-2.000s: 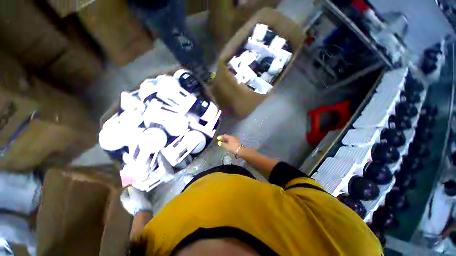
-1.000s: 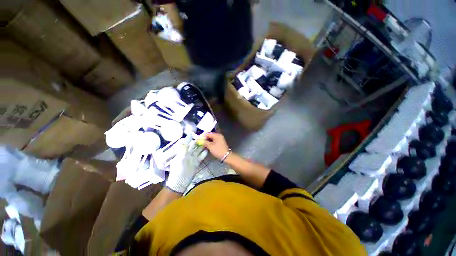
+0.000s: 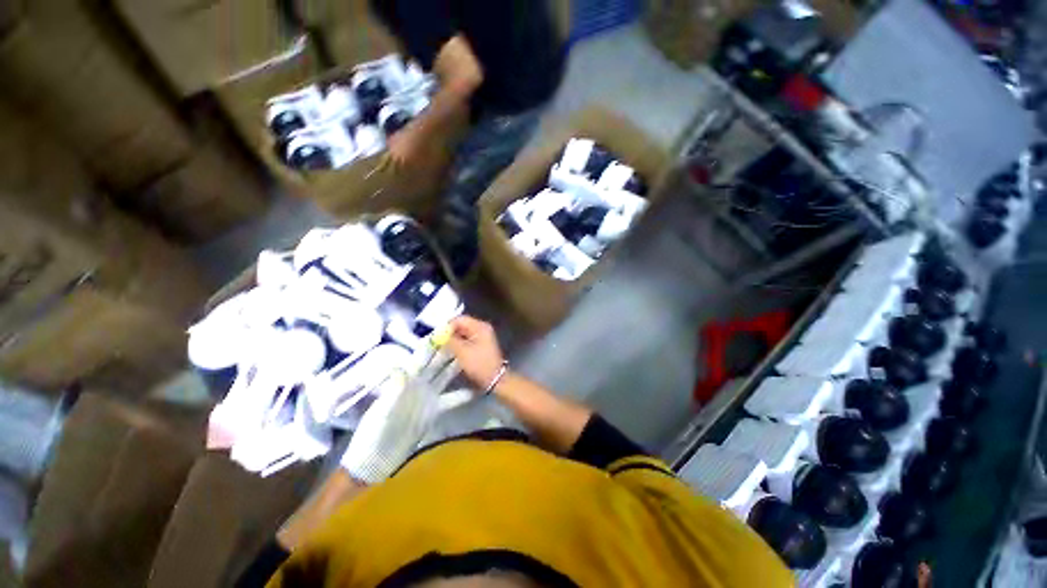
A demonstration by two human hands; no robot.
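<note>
A turnover carton heaped with white-and-black camera units point(image 3: 304, 333) stands in front of me at the left. My left hand point(image 3: 402, 414), in a whitish glove, is over the carton's near right side, with its fingers apart and nothing seen in it. My right hand point(image 3: 473, 350), bare with a bracelet at the wrist, meets the gloved fingertips. A small yellow spot point(image 3: 441, 337) shows at its fingertips; whether it is held or worn, I cannot tell. The heap hides most of the carton's rim.
A person point(image 3: 488, 69) reaches toward a second filled carton point(image 3: 367, 184). A third filled carton point(image 3: 534, 287) stands ahead. A red stool point(image 3: 718, 356), metal-frame bench point(image 3: 792, 144) and rows of black domes point(image 3: 852, 442) are at the right. Brown cartons point(image 3: 103, 230) stand at the left.
My gloved left hand has come from the carton's near left side to meet my right hand. The person ahead has come into fuller view beside a filled carton. The view has shifted.
</note>
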